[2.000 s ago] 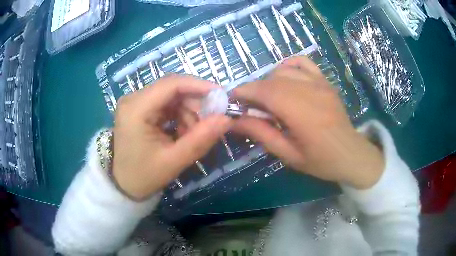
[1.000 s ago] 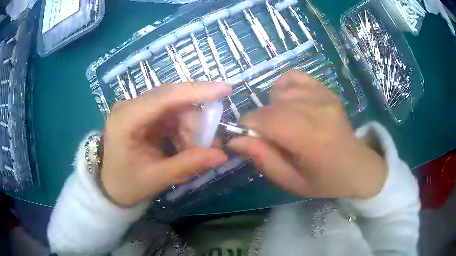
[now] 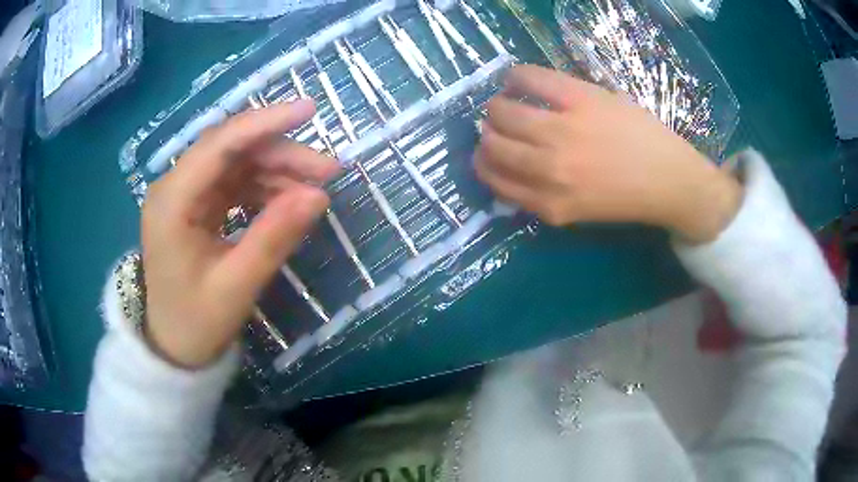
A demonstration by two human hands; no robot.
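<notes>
The clear blister tray lies in the centre, with metal shafts in its slots across pale bars. My left hand is over the tray's left part, with thumb and fingers apart and nothing seen between the tips. A small shiny spot shows by its curled fingers; I cannot tell what it is. My right hand is over the tray's right end, fingers curled down. Its fingertips are hidden, so I cannot tell whether it holds a shaft.
A clear tub heaped with loose shafts is at upper right, partly behind my right hand. A labelled clear box is at upper left. A second tray is at the far left edge. A clear plastic piece lies at the top.
My hands have moved apart, the right one up and to the right. The pale piece in my left fingers and the shaft in my right no longer show. The view has shifted to the right.
</notes>
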